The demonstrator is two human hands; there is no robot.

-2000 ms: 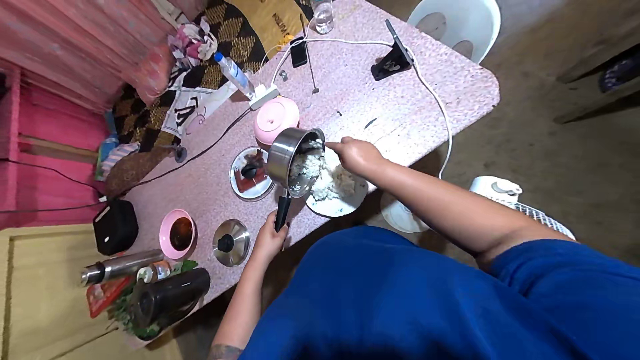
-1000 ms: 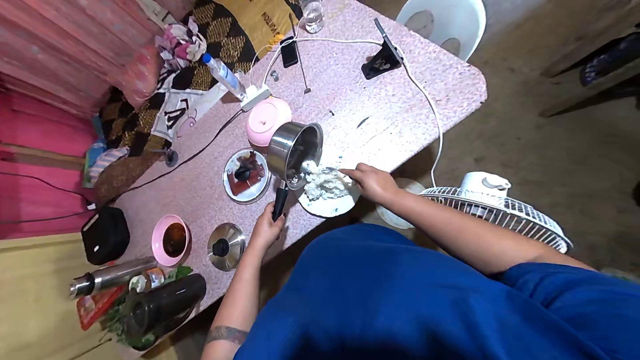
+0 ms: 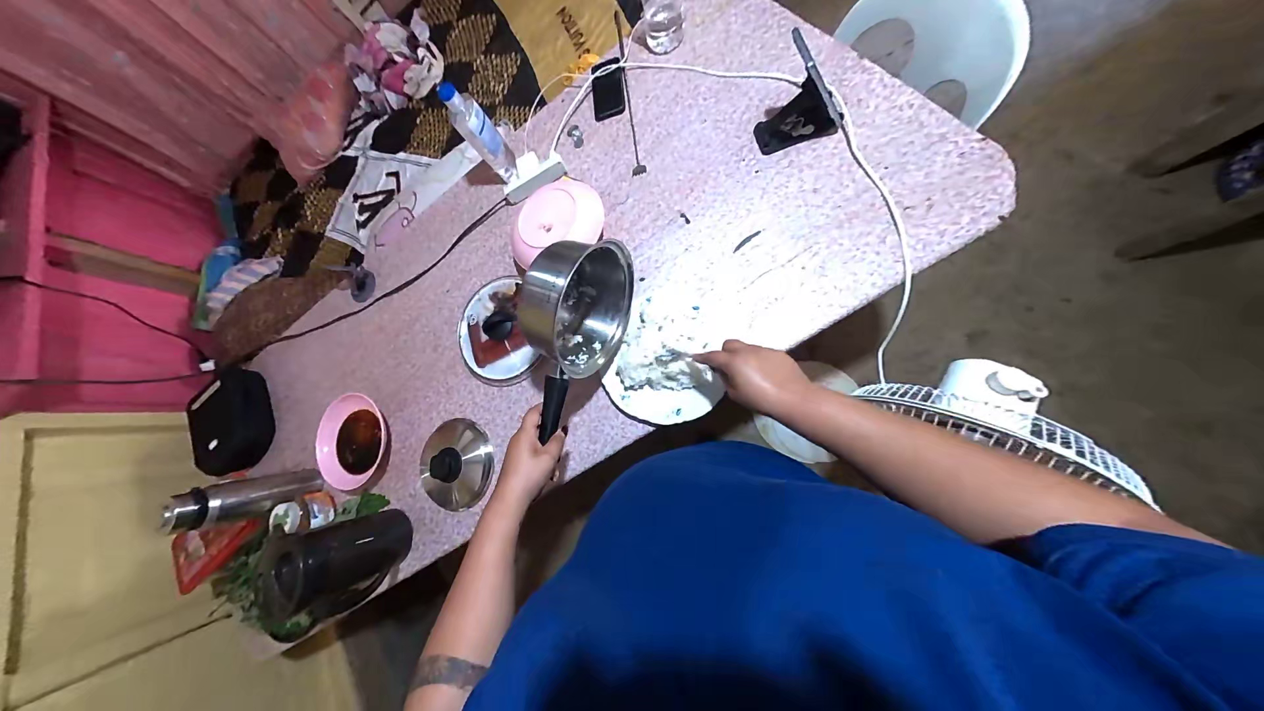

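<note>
My left hand [image 3: 533, 449] is closed around the black handle of a steel saucepan [image 3: 576, 301], which is tilted with its mouth towards a white plate [image 3: 664, 403]. A few white grains cling inside the pan. White rice [image 3: 660, 355] is heaped on the plate. My right hand [image 3: 755, 373] reaches to the rice from the right, its fingers at the edge of the heap; whether they hold a utensil cannot be made out. Left of the pan a plate [image 3: 472, 360] carries reddish-brown food and a dark round item. The steel lid [image 3: 457, 464] lies near my left hand.
Behind the pan is a pink lidded bowl [image 3: 558, 212], beside a power strip [image 3: 534, 179] and a water bottle [image 3: 477, 131]. A pink bowl of dark sauce [image 3: 354, 441], a steel flask [image 3: 242, 500] and a dark jug [image 3: 336, 563] stand left. A fan [image 3: 1007, 425] is at right.
Rice seen in the pan two seconds ago is now mostly on the plate. My right hand has moved from the pan's mouth down to the rice heap.
</note>
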